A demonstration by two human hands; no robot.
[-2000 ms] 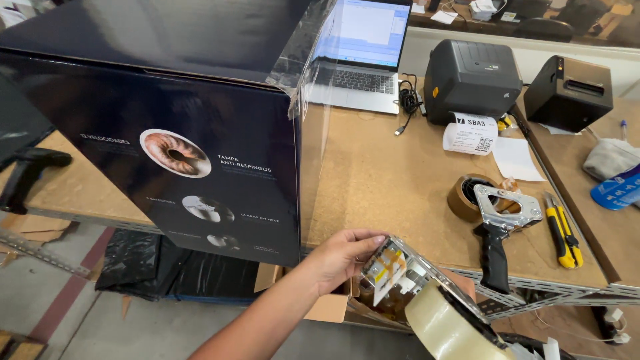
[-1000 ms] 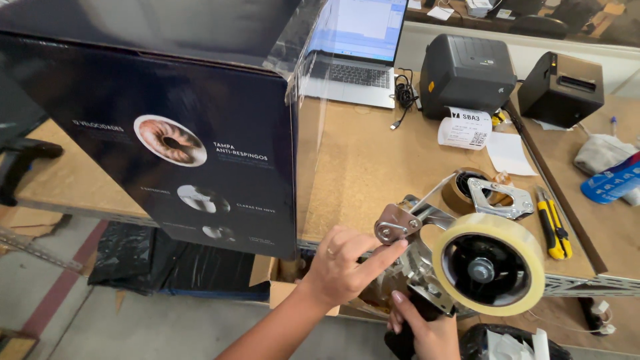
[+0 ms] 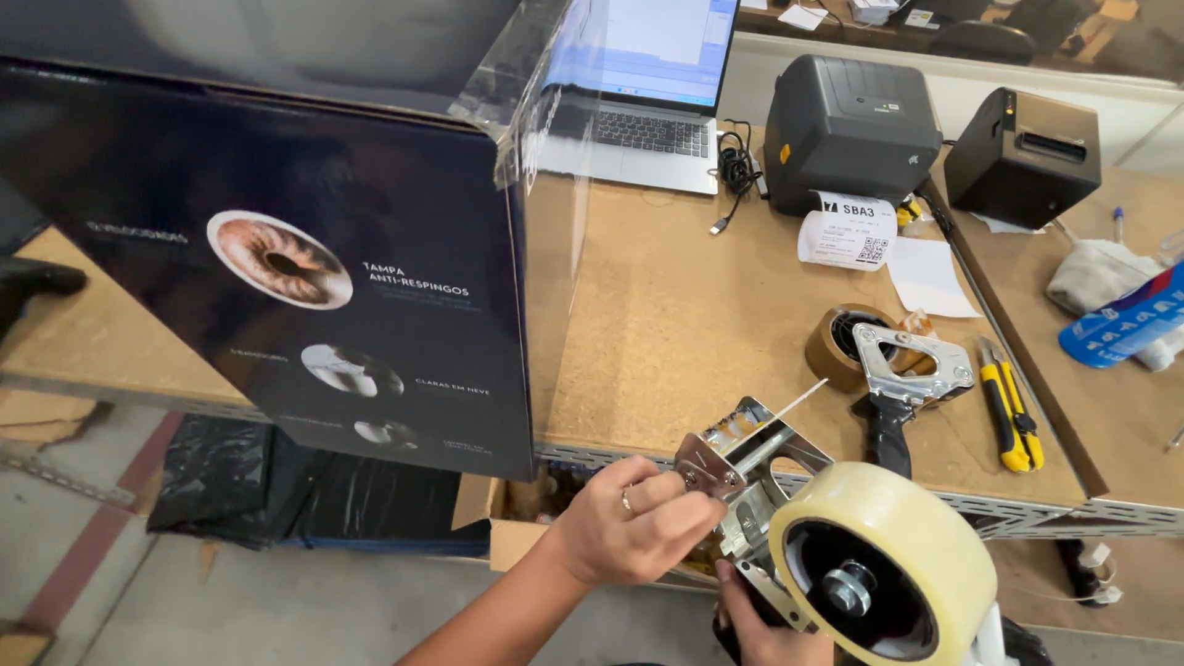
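Note:
A metal packing-tape dispenser [image 3: 754, 518] with a large roll of clear tape [image 3: 934, 536] is held in front of the bench's edge. My right hand [image 3: 768, 620] is closed around its dark handle, low in the view and partly hidden by the roll. My left hand [image 3: 638, 523], with a ring on one finger, has its curled fingers at the dispenser's metal front plate; whether it pinches the tape's end cannot be told. Left of it stands a large dark printed cardboard box [image 3: 398, 185], clear tape on its upper corner. A second tape dispenser [image 3: 911, 370] with brown tape lies on the bench.
On the wooden bench [image 3: 666, 305] stand a laptop [image 3: 647, 139], a coiled cable [image 3: 737, 171], a label printer [image 3: 851, 129] with a printed label, and a smaller black printer [image 3: 1027, 162]. A yellow utility knife [image 3: 1008, 407] lies near the right edge. Below are black plastic bags [image 3: 370, 490] and an open carton [image 3: 518, 536].
Two seconds ago only my left hand showed, at the dispenser. Since then my right hand has come into view at the handle, and the dispenser has turned, its roll now facing me.

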